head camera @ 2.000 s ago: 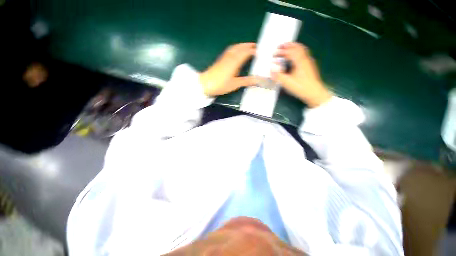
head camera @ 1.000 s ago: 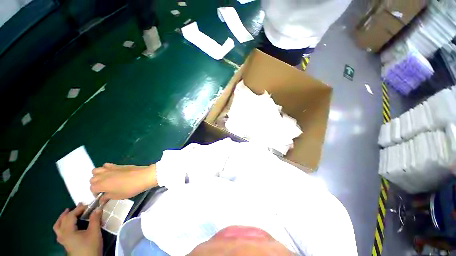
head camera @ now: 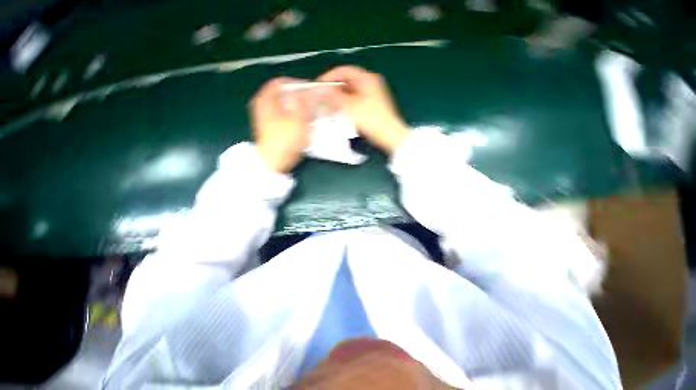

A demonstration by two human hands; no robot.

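My left hand [head camera: 280, 122] and my right hand [head camera: 362, 103] are close together above the green bench [head camera: 488, 114], both blurred. Both hold a white liner strip [head camera: 334, 143] between them. Its top edge runs as a thin bright line between my fingertips, and its lower part hangs down towards me. Blur hides whether any grey-beige pads are on the strip.
A ragged cream line [head camera: 252, 62] crosses the bench beyond my hands. Several small pale squares lie past it, one of them at the upper left [head camera: 207, 33]. White strips [head camera: 622, 103] lie at the right. A brown cardboard box [head camera: 641, 266] stands at the lower right.
The view has swung back from the box and floor to the bench in front of me. The strip, flat on the bench before, is now between my raised hands.
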